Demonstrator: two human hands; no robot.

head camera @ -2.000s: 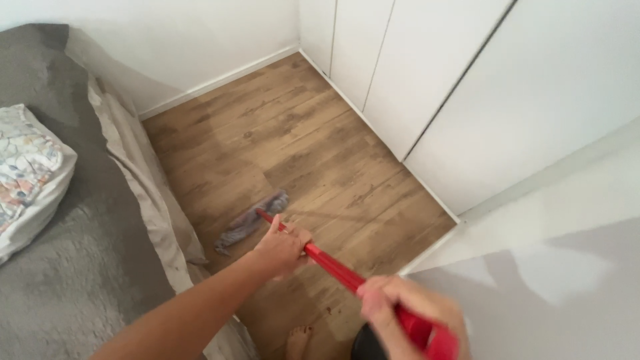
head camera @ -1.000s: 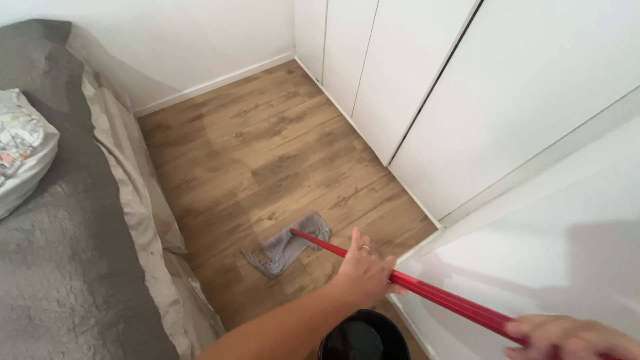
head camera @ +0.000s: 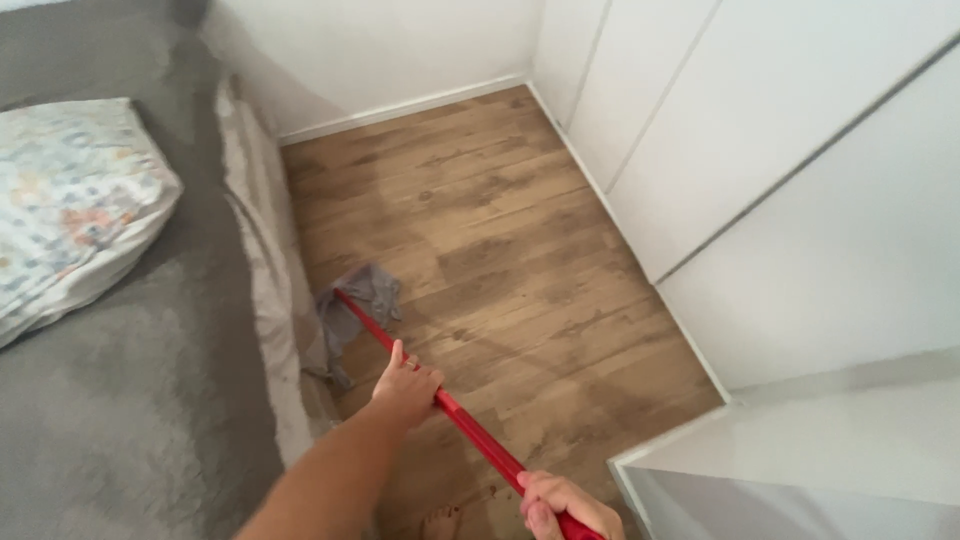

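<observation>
A long red pole (head camera: pixel 480 438) slants from the lower right down to a grey cloth (head camera: pixel 362 300) on the wood-look floor. My left hand (head camera: pixel 407 386), with a ring on one finger, grips the pole around its middle. Near the pole's upper end, at the bottom of the view, my right hand (head camera: pixel 568 506) is closed around it. The cloth lies crumpled against the beige bed skirt (head camera: pixel 274 300) and covers the pole's lower end, so the head beneath is hidden.
At left is a bed with a grey cover (head camera: pixel 150 405) and a floral pillow (head camera: pixel 75 210). White cabinet doors (head camera: pixel 720 165) line the right side, and a white wall corner (head camera: pixel 622 459) juts in at lower right. A bare foot (head camera: pixel 441 521) shows at the bottom.
The cloth and the pole's lower end have moved left across the floor to the bed skirt. Both hands have moved left, still on the pole. The black bucket seen earlier is out of view.
</observation>
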